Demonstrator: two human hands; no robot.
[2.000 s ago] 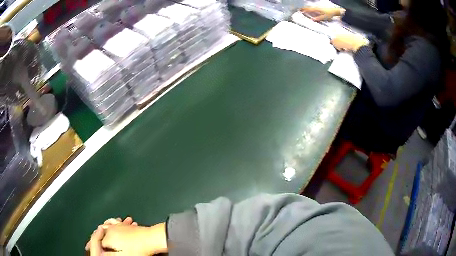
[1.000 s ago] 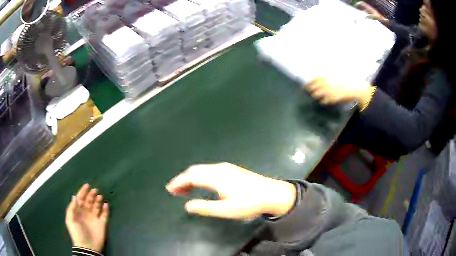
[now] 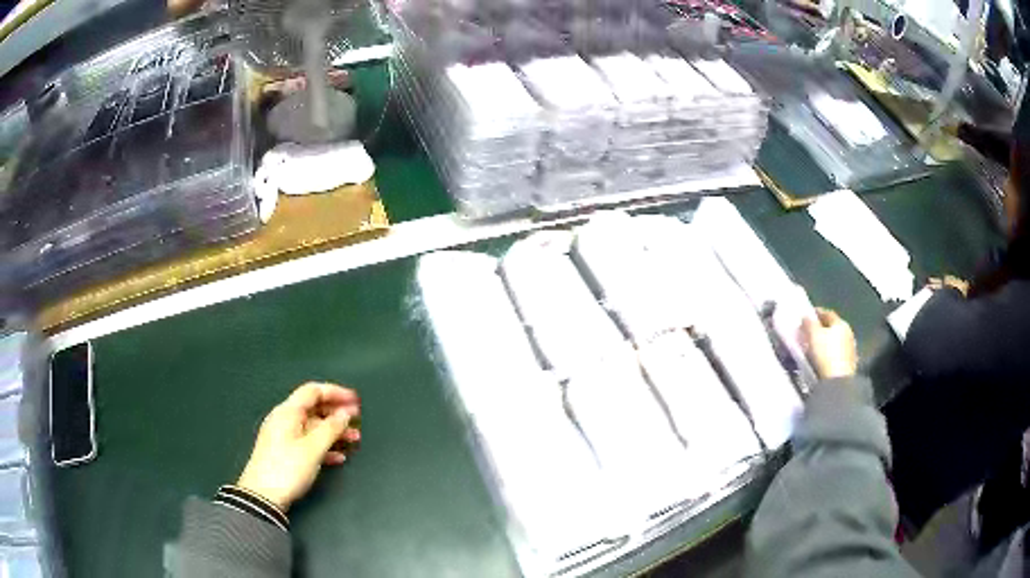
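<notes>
A blister tray (image 3: 492, 457) with white sheets or sleeves (image 3: 474, 327) over its pockets lies on the green bench in front of me, right of centre. My right hand (image 3: 830, 342) is at the tray's right edge, fingers on a sleeved piece or the rim there; part of the fingers is hidden. My left hand (image 3: 303, 438) is above the mat left of the tray, fingers loosely curled, holding nothing and not touching the tray.
A smartphone (image 3: 72, 403) lies at the left. Behind are dark-filled trays (image 3: 136, 169), a fan (image 3: 311, 113), a white cloth (image 3: 316, 167), a wooden board (image 3: 328, 215) and stacked trays (image 3: 599, 136). Another person's dark sleeve (image 3: 960, 339) and white sheets (image 3: 864, 243) are at the right.
The white-covered tray, before in the other person's hands at the right, now lies in front of me. My right hand has moved right to its edge. The view has turned left.
</notes>
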